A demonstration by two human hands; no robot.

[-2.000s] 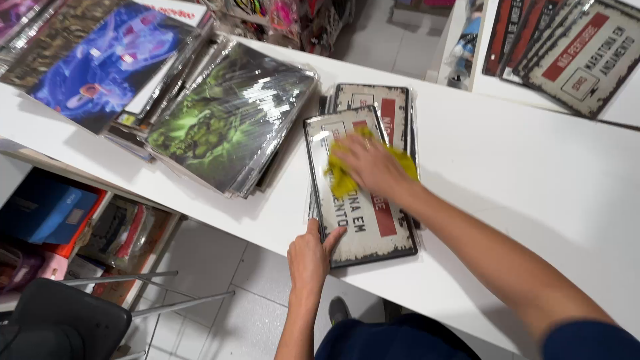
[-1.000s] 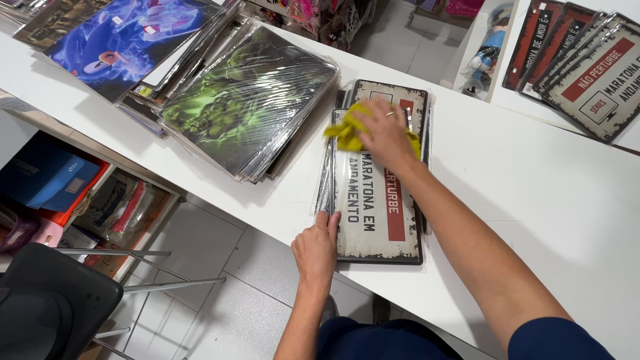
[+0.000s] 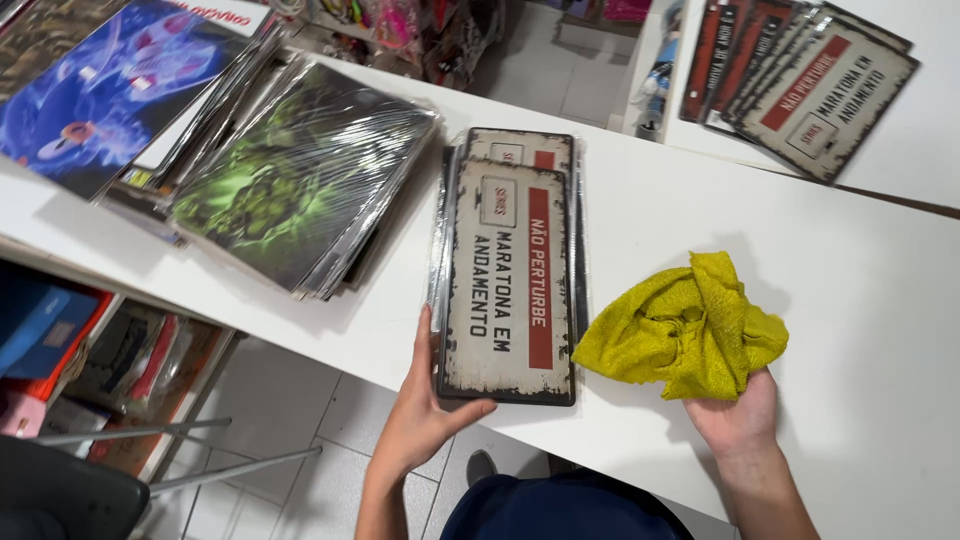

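A rectangular sign (image 3: 506,285) with a red band and a worn black border lies on top of a stack of similar signs, some in clear plastic sleeves, near the edge of the white table. My left hand (image 3: 431,409) is at the near left corner of the stack, thumb over the bottom edge and fingers along the side. To the right, my right hand (image 3: 739,412) is palm up with a crumpled yellow-green cloth (image 3: 686,330) in it; the cloth covers most of the fingers. The cloth is apart from the top sign's printed face.
Plastic-wrapped posters (image 3: 300,180) are piled on the left, beside a blue picture (image 3: 135,90). More signs (image 3: 825,101) lie fanned out at the upper right. Below left are a shelf with packaged goods (image 3: 142,360) and a dark chair (image 3: 67,487).
My right hand has moved off the sign to the right with the cloth and turned palm up. The top sign, angled two seconds ago, lies straighter. My left hand stays at its near left corner.
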